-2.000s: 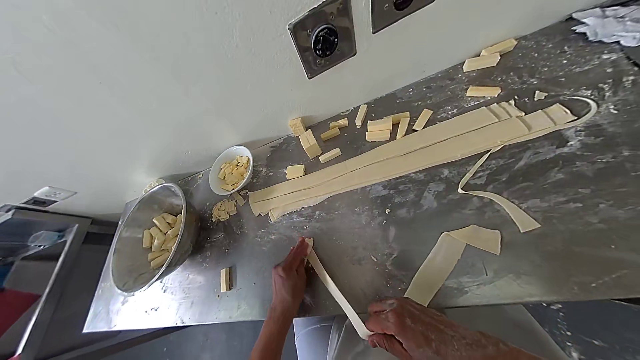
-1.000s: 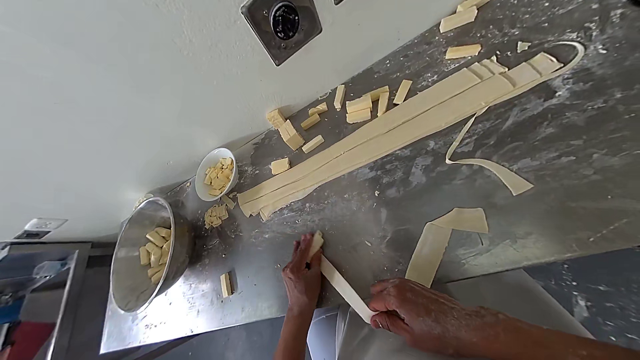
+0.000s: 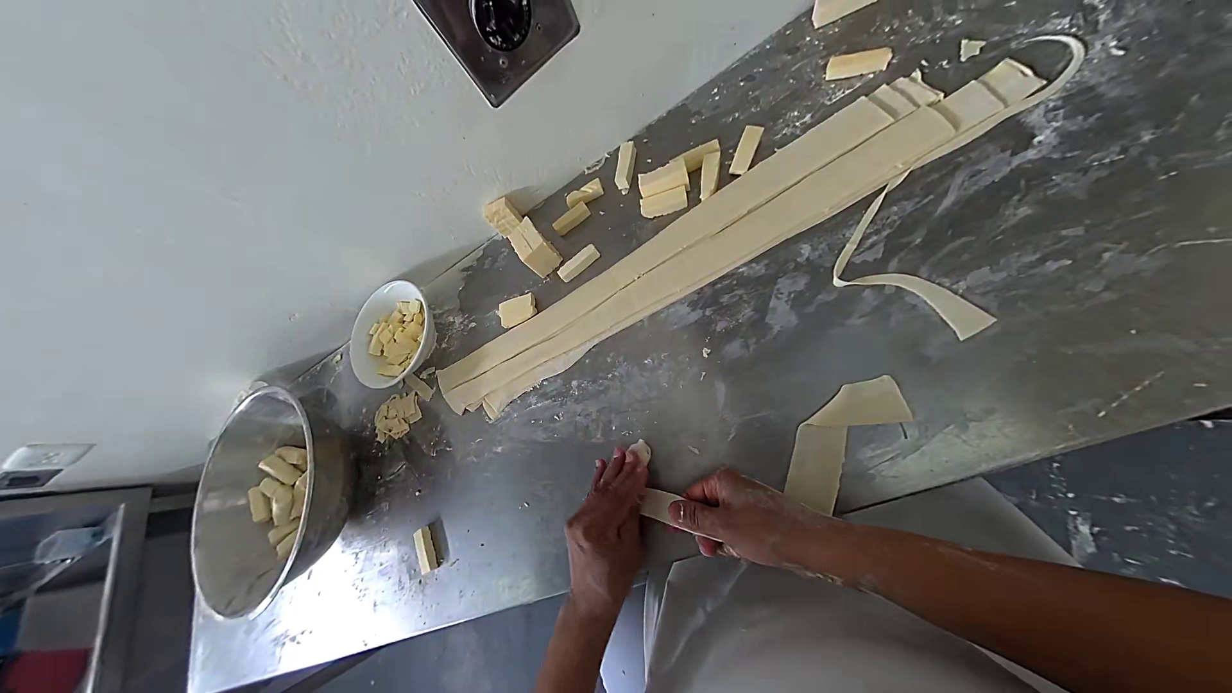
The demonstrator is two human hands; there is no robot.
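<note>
At the table's near edge, my right hand (image 3: 736,515) pinches a narrow dough strip (image 3: 661,505) between thumb and fingers. The strip runs left to my left hand (image 3: 608,529), whose fingers close around its other end, with a pale tip (image 3: 640,450) showing past the fingertips. What lies inside the left fingers is hidden. A folded dough piece (image 3: 818,462) rests just beyond my right hand. Long overlapping dough strips (image 3: 712,231) stretch diagonally over the metal table, and a thin curled strip (image 3: 914,284) lies beside them. One cheese-like stick (image 3: 425,550) sits left of my hands.
A metal bowl (image 3: 303,414) with wrapped-looking pieces stands at the left end. Near it are a white bowl (image 3: 423,356) of small yellowish chunks and a heap of crumbs (image 3: 397,416). Several pale blocks (image 3: 534,247) lie along the wall, below a socket plate (image 3: 529,48).
My hands have come closer together, and the visible stretch of dough strip between them is shorter. The view has shifted.
</note>
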